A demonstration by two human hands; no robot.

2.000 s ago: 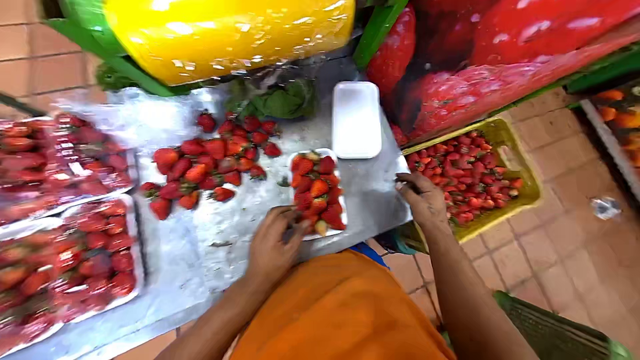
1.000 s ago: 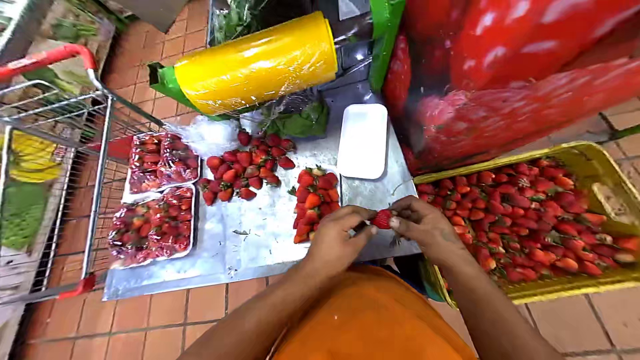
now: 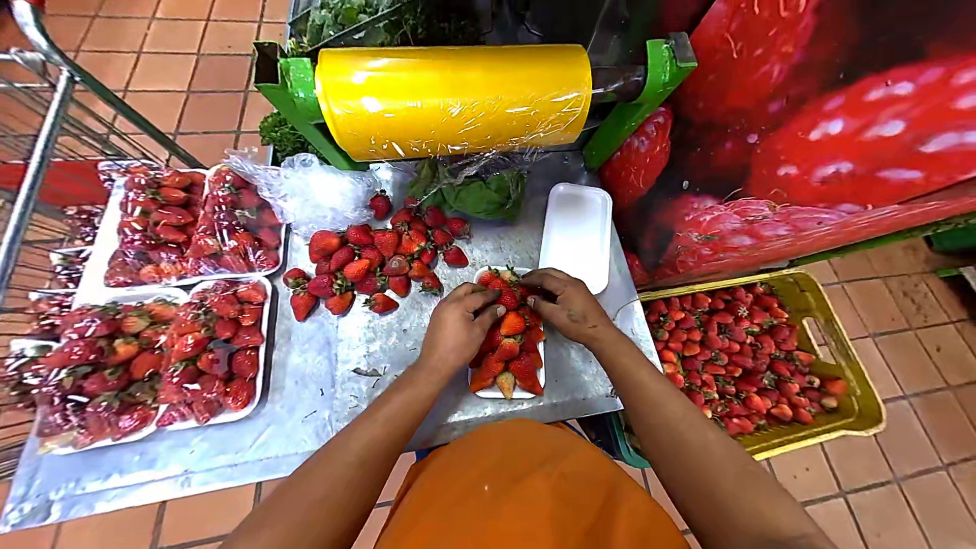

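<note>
A white foam tray of strawberries (image 3: 507, 354) lies on the metal table in front of me. My left hand (image 3: 463, 324) touches the berries at the tray's upper left, thumb and fingers around a strawberry (image 3: 508, 298). My right hand (image 3: 566, 305) rests at the upper right of the same tray, its fingertips against the berries; whether it grips one is hidden. An empty white foam tray (image 3: 577, 236) lies just beyond my right hand. Loose strawberries (image 3: 374, 259) are spread to the left of the filled tray.
Plastic-wrapped strawberry trays (image 3: 217, 351) stand at left beside a metal shopping cart (image 3: 46, 152). A yellow film roll (image 3: 457, 99) sits in a green frame behind crumpled clear plastic (image 3: 316, 191) and green leaves (image 3: 480, 194). A yellow crate of strawberries (image 3: 846, 389) is at right.
Both hands have moved from the right of the filled tray onto its upper end. The strawberry held between them one second ago cannot be told apart now. The view has shifted.
</note>
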